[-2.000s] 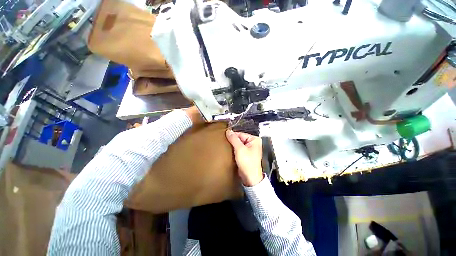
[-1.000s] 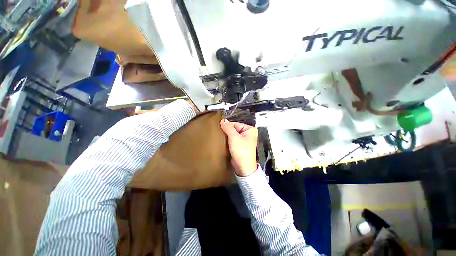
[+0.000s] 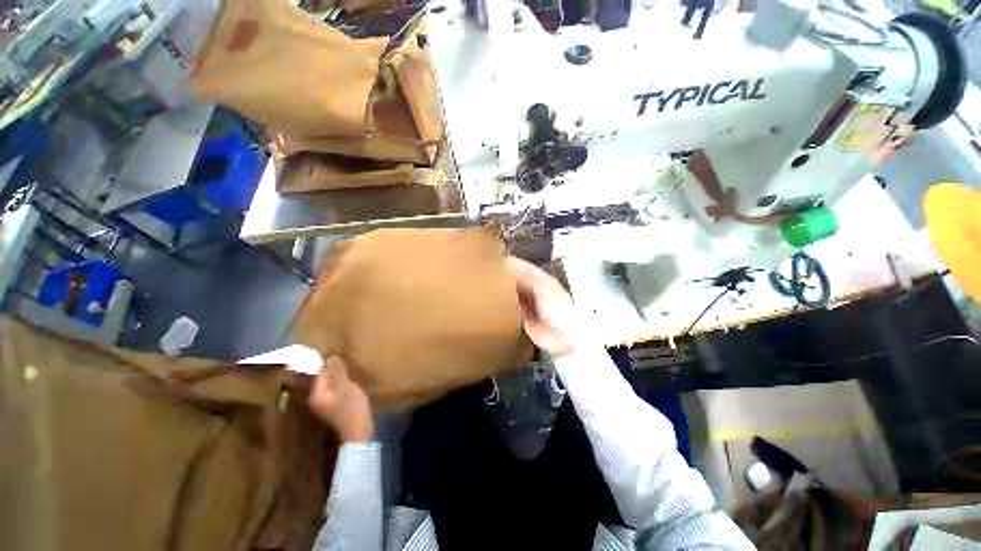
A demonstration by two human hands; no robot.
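Observation:
A brown bag body (image 3: 425, 307) is held over my lap, in front of the needle area (image 3: 549, 156) of the white sewing machine (image 3: 688, 92) marked "TYPICAL". My right hand (image 3: 541, 309) grips the bag's right edge; its fingers are partly behind the panel. My left hand (image 3: 342, 400) is at the bag's lower left edge, beside a pale white sheet (image 3: 282, 357). Whether its fingers hold the bag or the sheet is blurred. The cylinder arm (image 3: 527, 409) shows below the bag.
A large brown heap of bags (image 3: 118, 452) lies at the left. More brown bags (image 3: 312, 86) sit on the side table (image 3: 355, 224). A green object (image 3: 809, 226) is on the machine. The black handwheel (image 3: 934, 71) and an orange disc (image 3: 955, 235) are at the right.
The bag has come away from the needle area towards me. My left hand has moved from behind the bag to its lower left edge. The view has shifted, showing the handwheel and orange disc.

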